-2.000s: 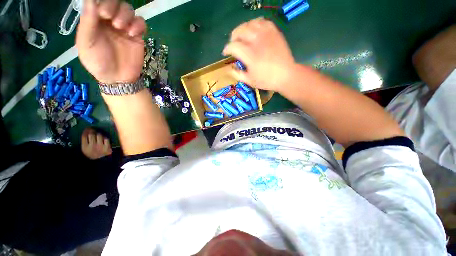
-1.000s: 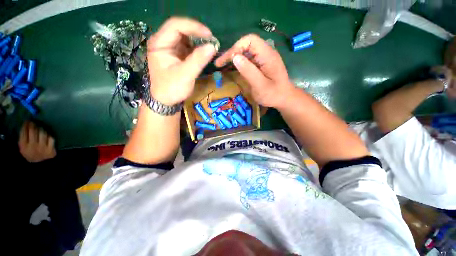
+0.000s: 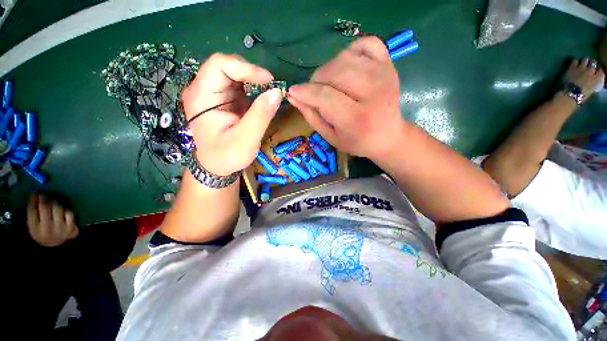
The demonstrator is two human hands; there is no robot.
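My left hand (image 3: 223, 110) pinches a small green circuit board (image 3: 267, 86) between thumb and fingers, above the far edge of the box. A dark lead trails from it across my palm. My right hand (image 3: 359, 96) touches the board's right end with its fingertips, pinching something tiny with a reddish spot, too small to tell. Below my hands, the tan parts box (image 3: 299, 193) holds several blue battery cells (image 3: 295, 168) with thin red and dark wires. My hands hide the box's far part.
A tangled heap of circuit boards (image 3: 143, 73) and leads lies left. Blue cells (image 3: 20, 136) lie far left. Two cells (image 3: 402, 45) and a board (image 3: 347, 27) lie beyond my right hand. A disc (image 3: 250, 41) on a wire lies ahead. People's hands show at both sides.
My hands have come together at the board, the right one larger in view and its fingertips now touching the board's end. The disc on its wire now shows beyond my hands.
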